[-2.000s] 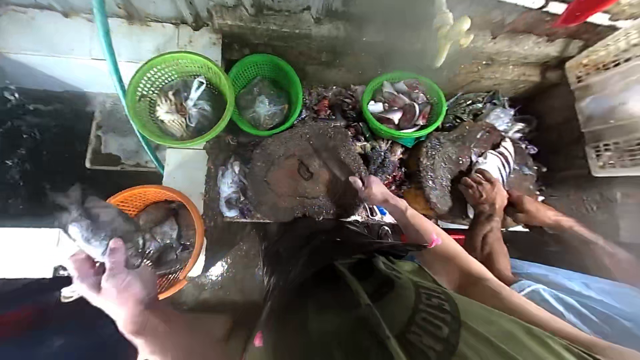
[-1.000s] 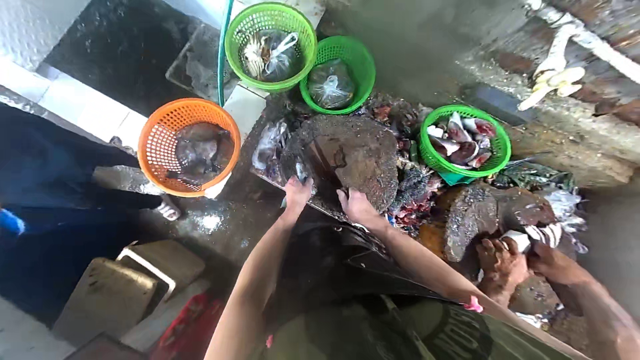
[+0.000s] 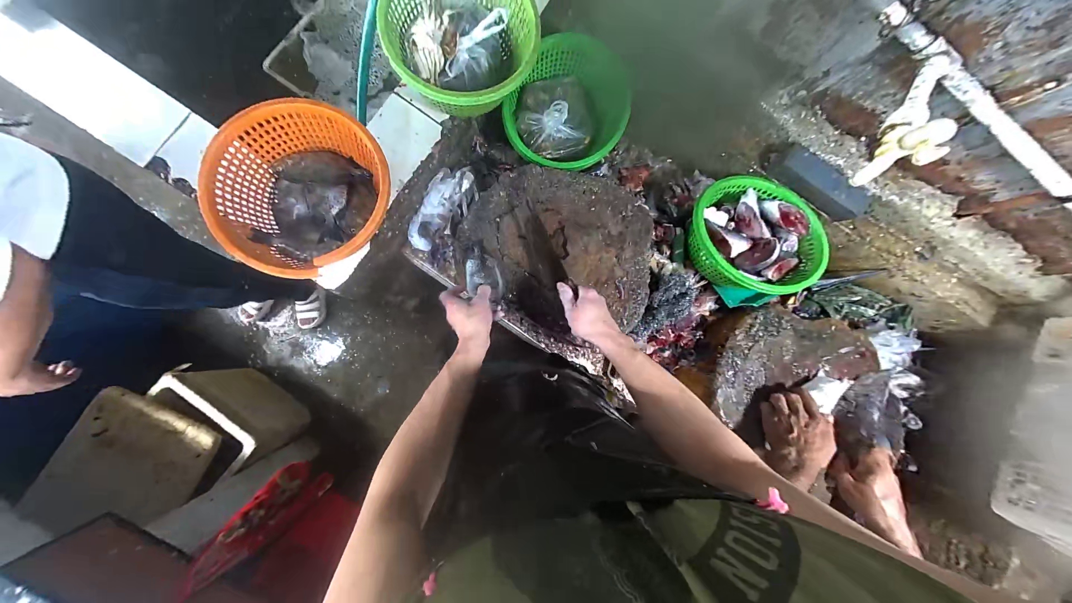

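Note:
My left hand (image 3: 470, 316) has its fingers around the end of a clear plastic bag (image 3: 482, 273), at the near left edge of a round wooden chopping block (image 3: 586, 226). At the block's near edge my right hand (image 3: 589, 314) is closed on the handle of a dark knife (image 3: 540, 239), whose blade lies over the block. Fish scraps (image 3: 674, 322) surround the block on the right. The orange basket (image 3: 293, 188) at the left holds dark fish. Cut fish pieces (image 3: 758, 234) fill a green basket (image 3: 699, 243) at the right.
A co-worker's hands (image 3: 800, 435) hold fish on a second block (image 3: 775, 356). Two green baskets (image 3: 456, 102) (image 3: 615, 100) with plastic bags stand behind. Another person (image 3: 126, 243) stands at the left. Foam boxes (image 3: 126, 452) and a red crate (image 3: 301, 536) lie lower left. A pipe (image 3: 997, 117) runs along the wall.
My left hand has left the fish over the orange basket and moved to the block's near edge. A person has come into view at the left. The view has shifted.

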